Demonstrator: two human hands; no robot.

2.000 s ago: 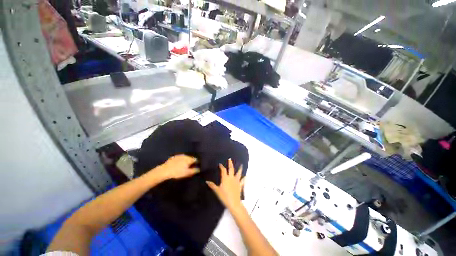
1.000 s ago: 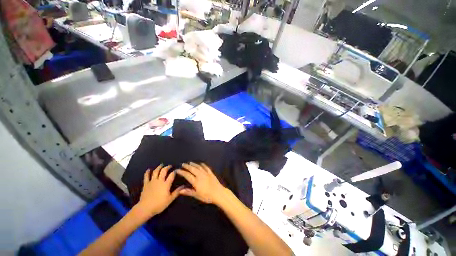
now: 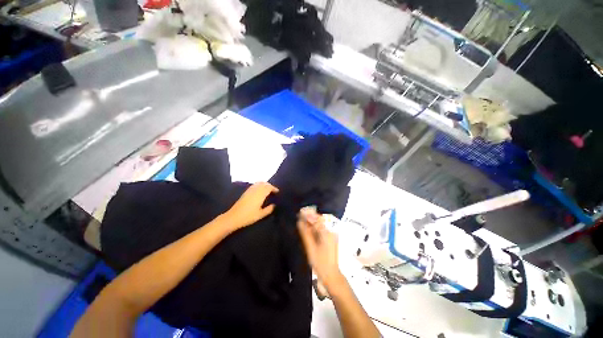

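A black garment [image 3: 192, 244] lies spread over the white table left of the sewing machine, its lower part hanging over the front edge. A bunched part of it rises at the back right. My left hand [image 3: 251, 206] lies on the garment near its middle, fingers bent into the cloth; whether it grips cannot be told. My right hand [image 3: 319, 239] is at the garment's right side, fingers bent together at the cloth, slightly blurred. A small pale spot shows at its fingertips. The white sewing machine [image 3: 456, 264] with blue stripe and black strips stands to the right.
A blue crate [image 3: 297, 119] is behind the table, another [image 3: 73, 300] at lower left. A grey side table [image 3: 73, 125] holds a dark flat object [image 3: 58, 78] and white cloth [image 3: 192, 33]. A pale lamp arm [image 3: 486, 204] rises behind the machine. Another station stands behind.
The garment was turned and spread out flatter. My hands, earlier side by side flat on it, are now apart, the right one at its right side. The view has shifted.
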